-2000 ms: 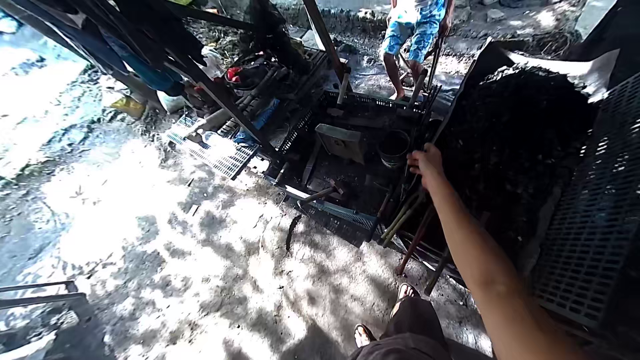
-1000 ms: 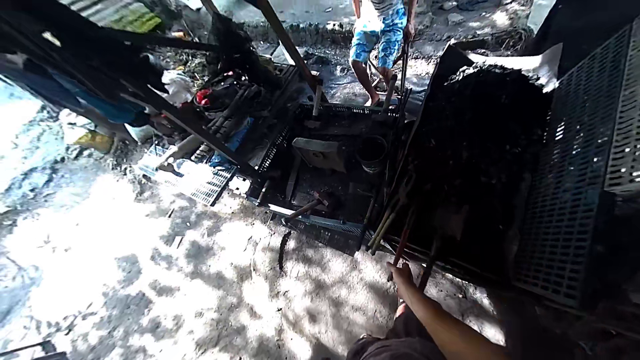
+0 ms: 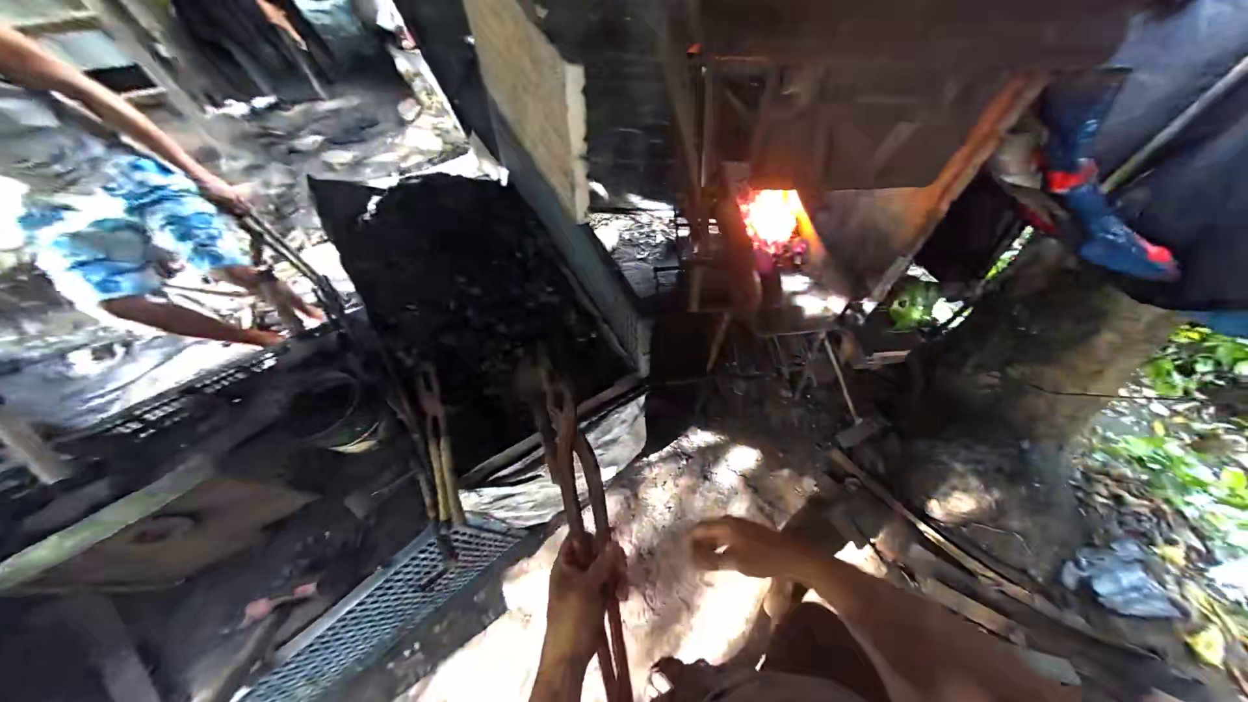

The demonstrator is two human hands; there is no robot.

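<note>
My left hand (image 3: 585, 575), at the lower middle, is closed around the handles of long metal tongs (image 3: 567, 453), whose jaws point up and away over the edge of a charcoal bin. To its right, my right hand (image 3: 729, 546) holds nothing, its fingers loosely curled above the dirt ground. Left of the held tongs, another pair of tongs (image 3: 439, 439) leans on the bin's near side. Black charcoal (image 3: 468, 263) fills the bin. Farther off, an orange-white fire (image 3: 772, 216) burns in a sooty forge.
At the left, a person in blue patterned shorts (image 3: 161, 219) holds a long rod. A perforated metal grate (image 3: 390, 604) lies lower left. A long-handled hammer (image 3: 858, 429) stands before the forge. Wooden strips (image 3: 936, 536) lie on the right, near a tree trunk (image 3: 1033, 341).
The view has swung far to the right, bringing the fire into sight. Earlier one hand reached to the tools beside the bin; now my left hand holds tongs.
</note>
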